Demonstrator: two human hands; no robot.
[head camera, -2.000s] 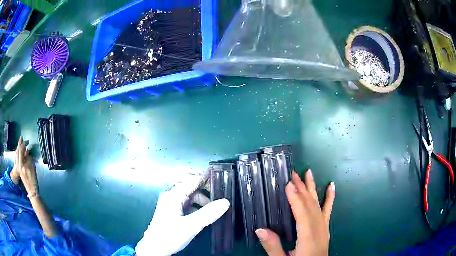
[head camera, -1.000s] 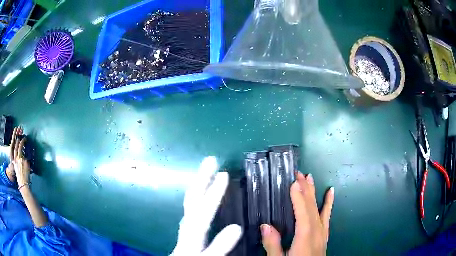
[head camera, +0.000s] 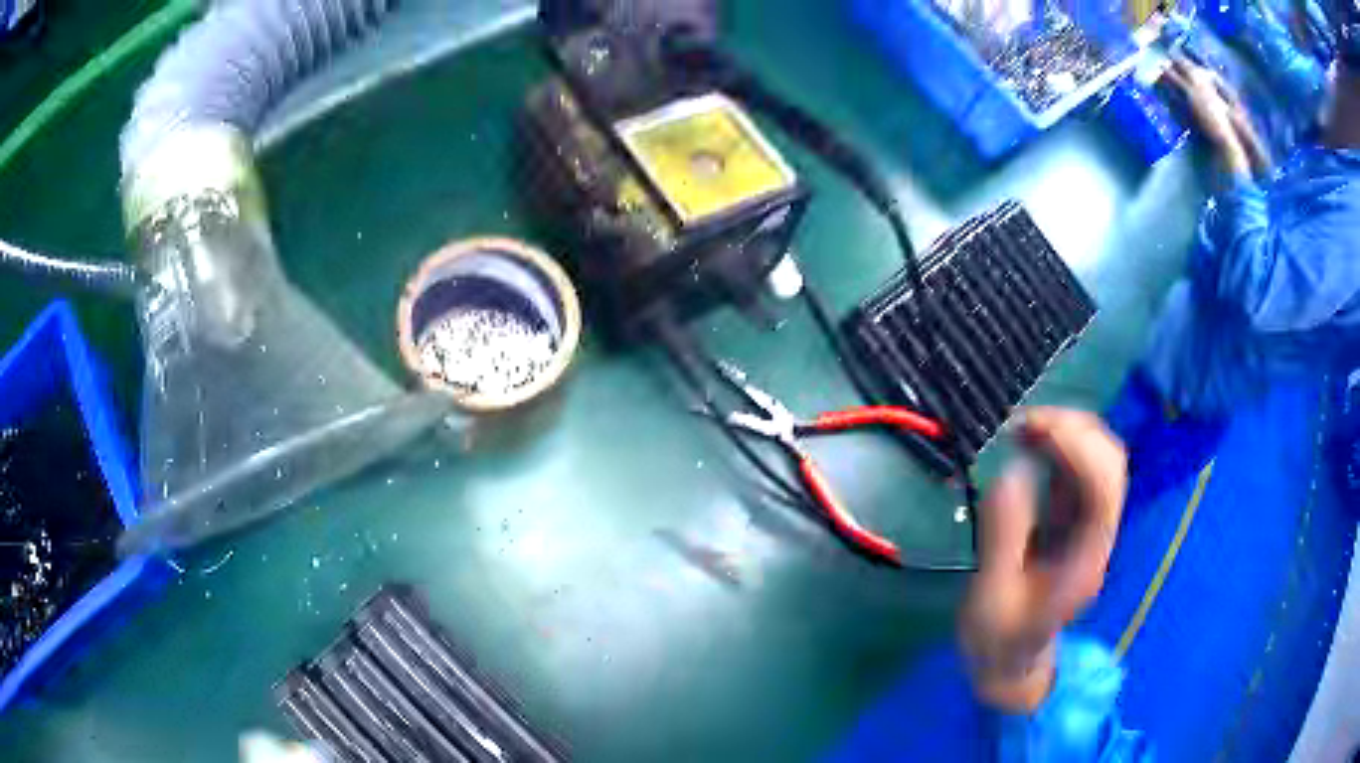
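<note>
Several long black housings (head camera: 425, 689) lie side by side on the green bench mat at the lower left, cut off by the bottom edge. A small white patch of my gloved left hand (head camera: 279, 747) shows at their lower left; its fingers cannot be made out. My bare right hand (head camera: 1044, 555) is blurred at the lower right, with fingers curled and a dark area between them; whether it holds anything is unclear. It is just below a block of black housings (head camera: 977, 331), with no clear contact.
Red-handled pliers (head camera: 813, 447) lie between the groups. Behind are a round pot with silvery scraps (head camera: 485, 350), a black box with a yellow label (head camera: 709, 157), a clear funnel (head camera: 246, 373) and its grey hose. Blue bins (head camera: 90, 619) (head camera: 1029, 127) stand left and upper right, near another person (head camera: 1283, 239).
The view has swung to the right. My right hand has left the front housings and is near the right-hand block. My gloved left hand is now mostly out of the picture.
</note>
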